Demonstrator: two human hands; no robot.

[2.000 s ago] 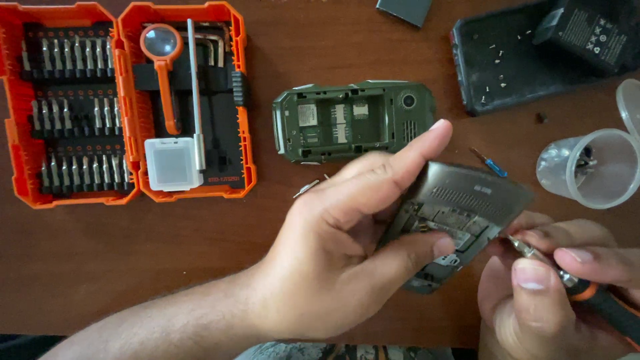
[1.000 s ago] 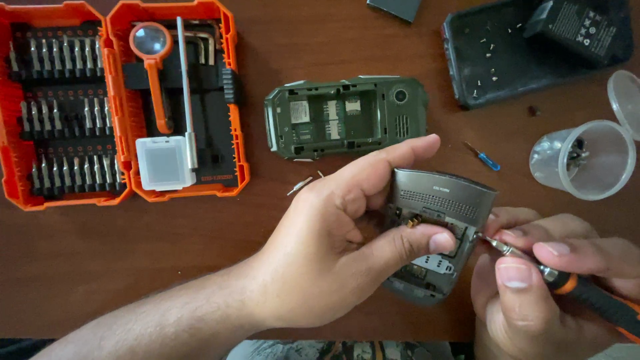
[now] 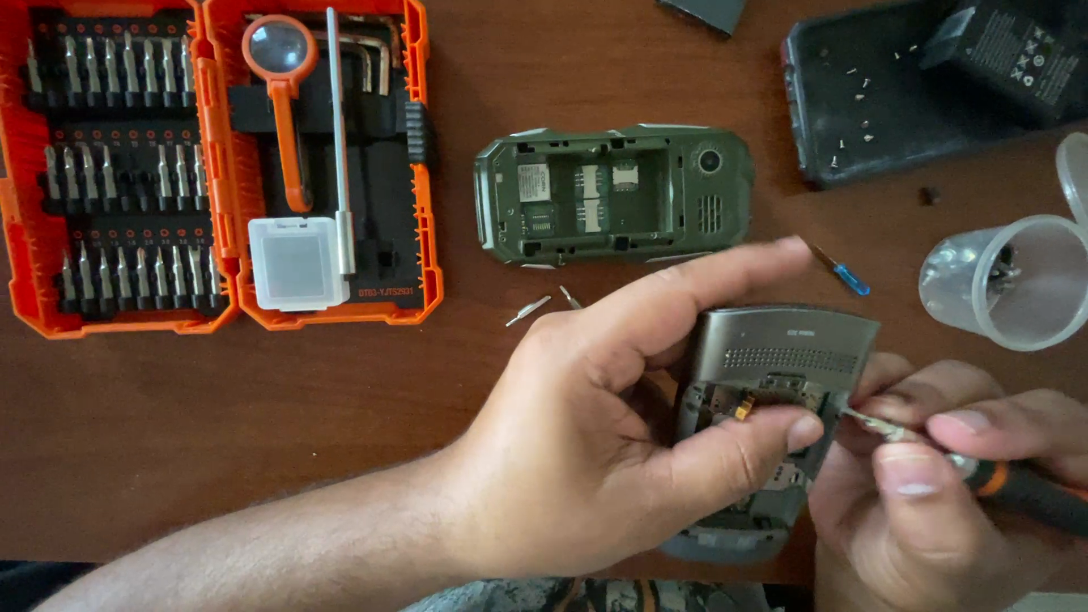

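Note:
My left hand (image 3: 612,425) grips an opened grey mobile phone (image 3: 786,353) by its left side, the thumb lying across the exposed inside. My right hand (image 3: 943,459) holds a screwdriver with a black and orange handle (image 3: 1020,493); its thin bit (image 3: 871,421) meets the phone's right edge. Whether the tip sits in a screw or a seam cannot be told. Beyond my left hand lies a green phone housing (image 3: 629,195) with an empty battery bay. Two small metal bits (image 3: 529,310) rest below the housing, and a small blue-handled screwdriver (image 3: 850,279) is to its right.
An open orange bit case (image 3: 433,289) at the left holds bits, a magnifier (image 3: 280,51) and a clear small box (image 3: 297,263). At the upper right, a black tray-like cover (image 3: 816,110) carries loose screws and a battery (image 3: 1003,59). A clear plastic cup (image 3: 960,272) lies tipped beside it.
The grey phone, tilted two seconds ago, now stands more upright in my left hand. The screwdriver tip remains at its right edge. The view has shifted slightly.

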